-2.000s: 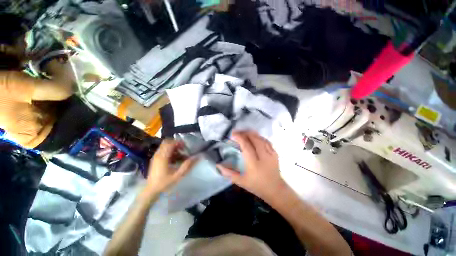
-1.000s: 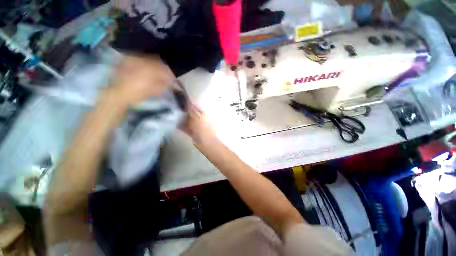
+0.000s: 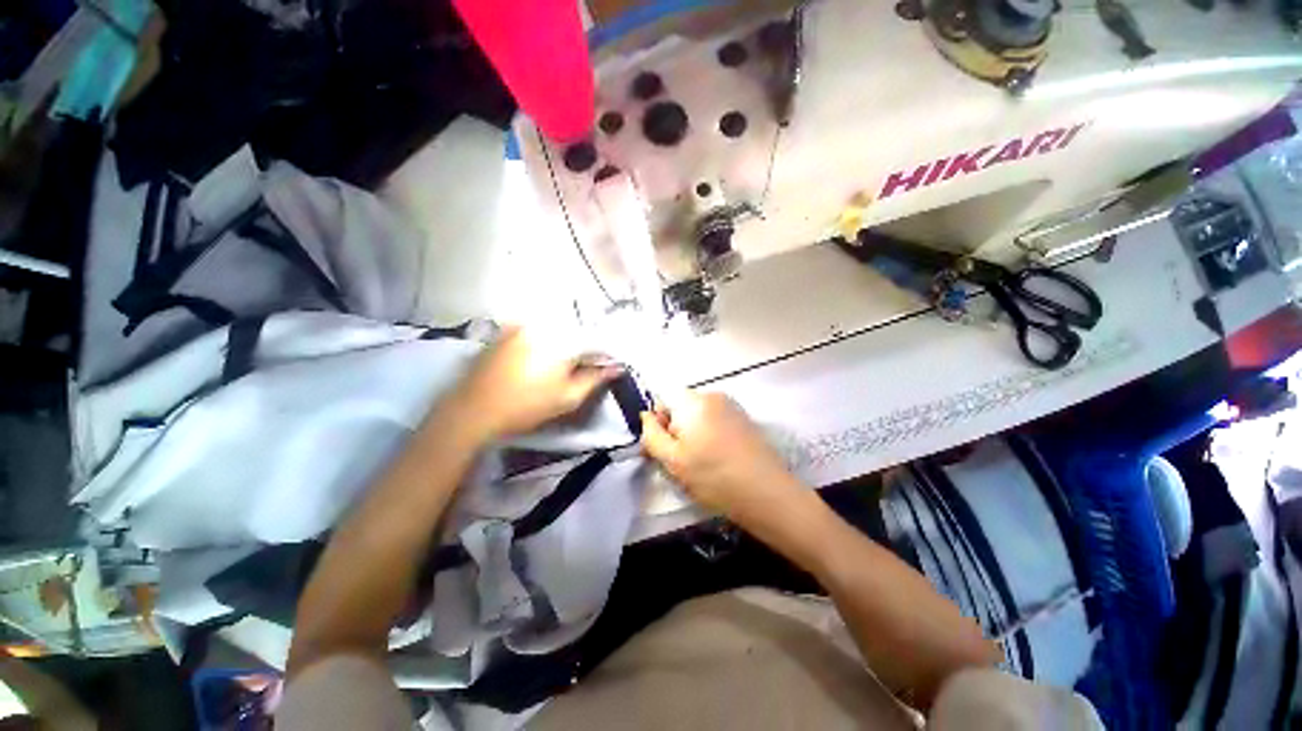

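Observation:
A light grey-white garment piece (image 3: 286,414) with black stripes lies bunched left of the needle and hangs over the table's front edge. My left hand (image 3: 536,386) and my right hand (image 3: 695,440) pinch a narrow black band (image 3: 628,406) on it between their fingertips. The band is just in front of the presser foot (image 3: 690,303), not under it as far as I can see. The white sewing machine (image 3: 828,129) has red HIKARI lettering. The needle area is washed out by glare.
Black-handled scissors (image 3: 1035,307) lie under the machine arm. A pink holder (image 3: 536,64) stands over the needle end. Black cloth (image 3: 286,72) is heaped behind left. Striped pieces (image 3: 985,536) hang below the table at right beside blue plastic (image 3: 1121,571).
The view has turned right and come closer to the machine. The garment piece has moved from the left to beside the needle end, and both hands now meet at its black band.

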